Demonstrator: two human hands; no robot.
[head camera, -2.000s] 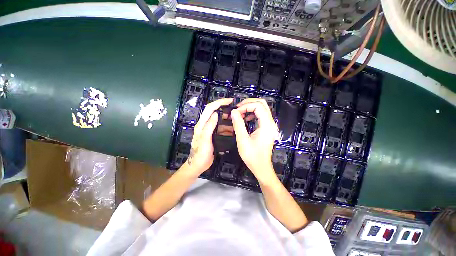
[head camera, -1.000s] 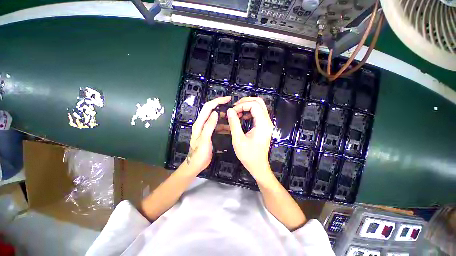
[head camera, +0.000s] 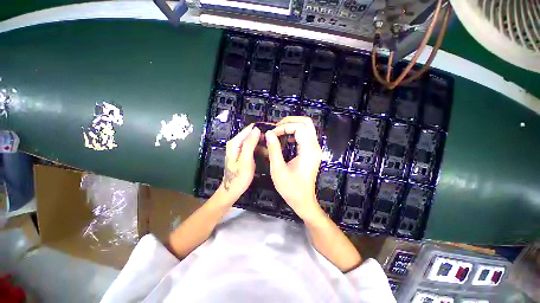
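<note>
My left hand (head camera: 240, 163) and my right hand (head camera: 298, 165) meet over the left half of a glossy black blister tray (head camera: 338, 142). The thumb and fingers of both hands are closed on a dark, thin-edged piece (head camera: 264, 126), likely a black phone housing. It is hard to see against the tray, and its lower part lies in shadow between the palms. Any smaller piece at the fingertips is hidden. Rows of black phone housings (head camera: 367, 142) lie in the tray pockets.
A mixed small-piece pile (head camera: 102, 125) and a pale small-piece pile (head camera: 174, 130) lie left on the green surface (head camera: 148, 65). Behind stand an instrument (head camera: 337, 13), orange-brown cables (head camera: 408, 74) and a fan (head camera: 509, 29). A cardboard box (head camera: 59, 207) is lower left; clear trays (head camera: 426, 260) lower right.
My left fingers have bent inward, their tips now nearer the right thumb and lower than before. The dark piece shows a thin edge between the fingertips. The view has shifted slightly.
</note>
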